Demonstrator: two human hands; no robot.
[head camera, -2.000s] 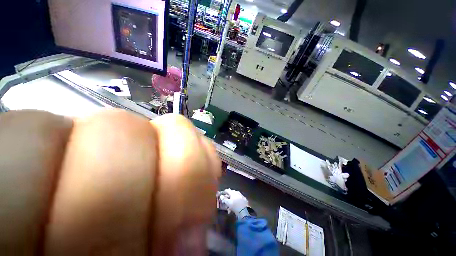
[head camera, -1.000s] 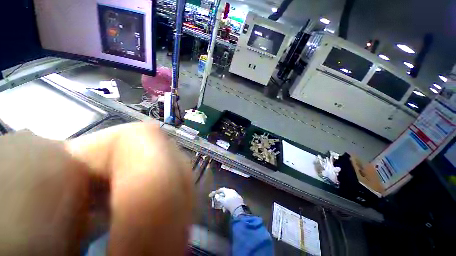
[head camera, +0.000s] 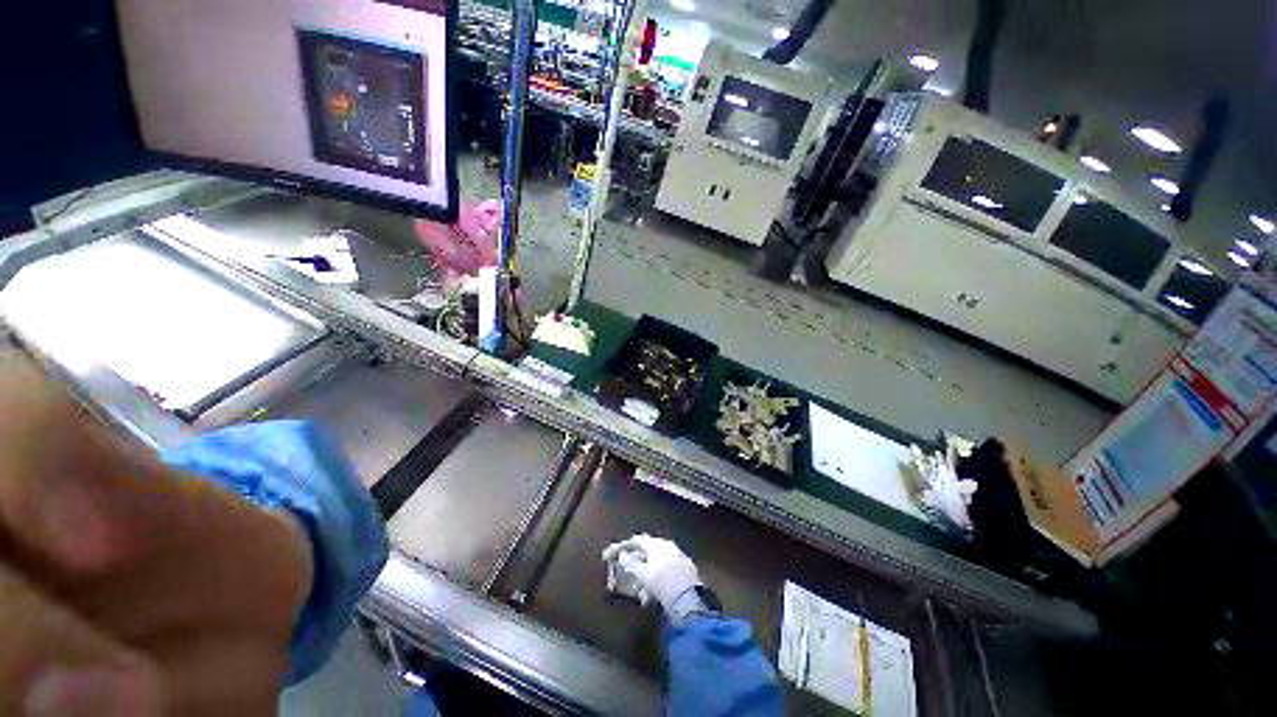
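Note:
My left hand (head camera: 133, 560), bare, is large, blurred and very close to the camera at the lower left. It is cut off by the picture's edge, and its gathered blue cuff (head camera: 315, 525) shows. Whether it holds anything cannot be told. My right hand (head camera: 654, 570), in a white knit glove, is over the dark conveyor bed (head camera: 588, 609). Its fingers are curled, and whether something small is between them cannot be told. A dark watch (head camera: 692, 604) is on its wrist above the blue sleeve. A printed record sheet (head camera: 826, 647) lies to its right with a yellow-orange stick-like tool (head camera: 864, 670) on it.
The far rail (head camera: 630, 437) runs diagonally behind my right hand, and cross shafts (head camera: 539, 518) span the conveyor. Beyond are two black bins (head camera: 656, 367) (head camera: 758, 423), a white sheet (head camera: 861, 455) and crumpled white gloves (head camera: 943, 483). A monitor (head camera: 287, 91) stands upper left.
My left hand has moved left and down, uncovering the conveyor, cross shafts and near rail; its cuff now shows. My right hand stays over the bed. The view has shifted slightly.

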